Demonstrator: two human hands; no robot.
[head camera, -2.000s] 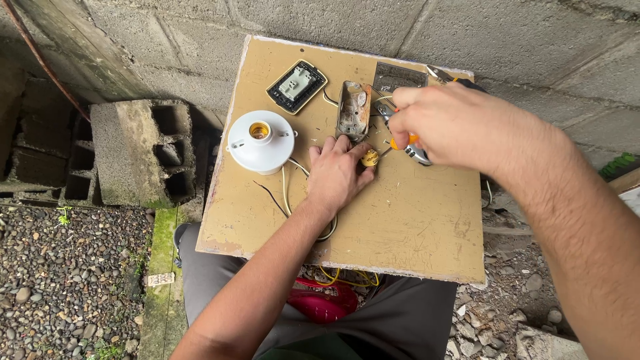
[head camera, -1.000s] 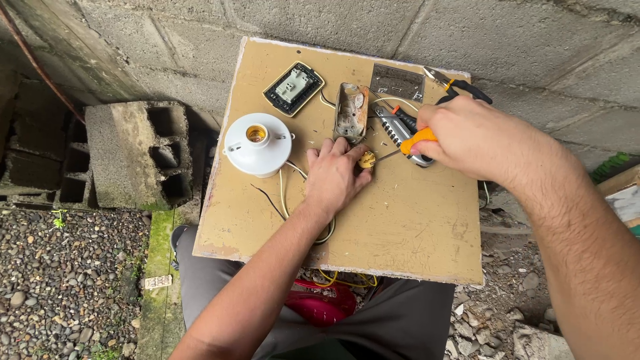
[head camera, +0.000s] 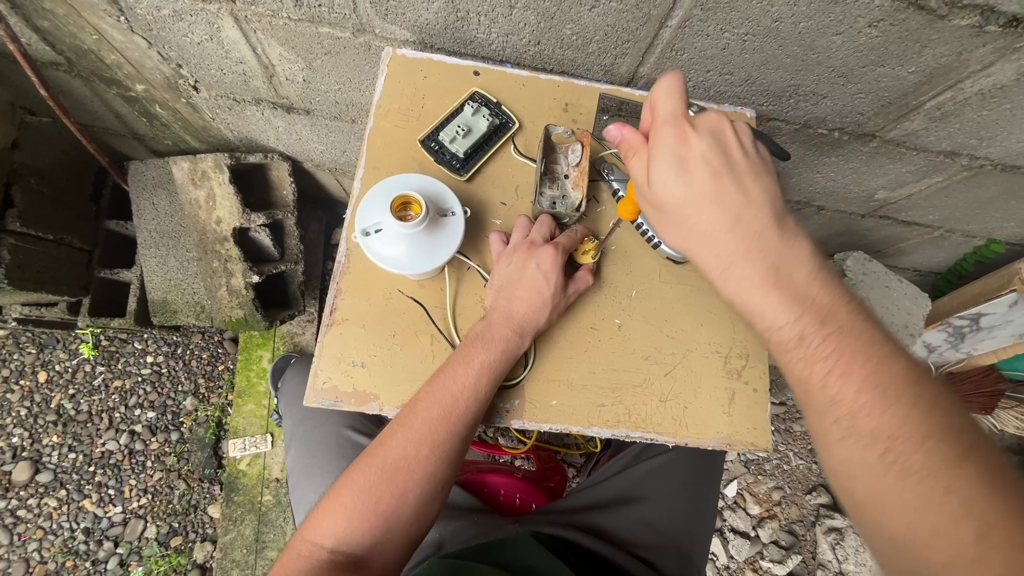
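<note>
My left hand (head camera: 538, 276) holds a small round yellow-and-brass part (head camera: 586, 250) against the board, just below a rusty metal utility box (head camera: 562, 172). My right hand (head camera: 704, 172) is closed on an orange-handled screwdriver (head camera: 628, 204), its shaft slanting down to the edge of that part. Left of my left hand stands a white ceramic-looking lamp holder (head camera: 410, 224) with a brass socket. White and black wires (head camera: 450, 308) curl from it beneath my left wrist. An outlet plate, back up (head camera: 468, 133), lies at the upper left of the box.
A silver-and-black utility knife (head camera: 652, 232) lies partly under my right hand, beside a dark metal plate (head camera: 616, 112). A black tool handle (head camera: 770, 144) overhangs the board (head camera: 640, 360) at the upper right. Concrete hollow blocks (head camera: 216, 240) stand at left; a block wall (head camera: 512, 40) rises behind.
My right hand has risen over the screwdriver's handle, which now stands more steeply than one second ago. The left hand remains at the round part.
</note>
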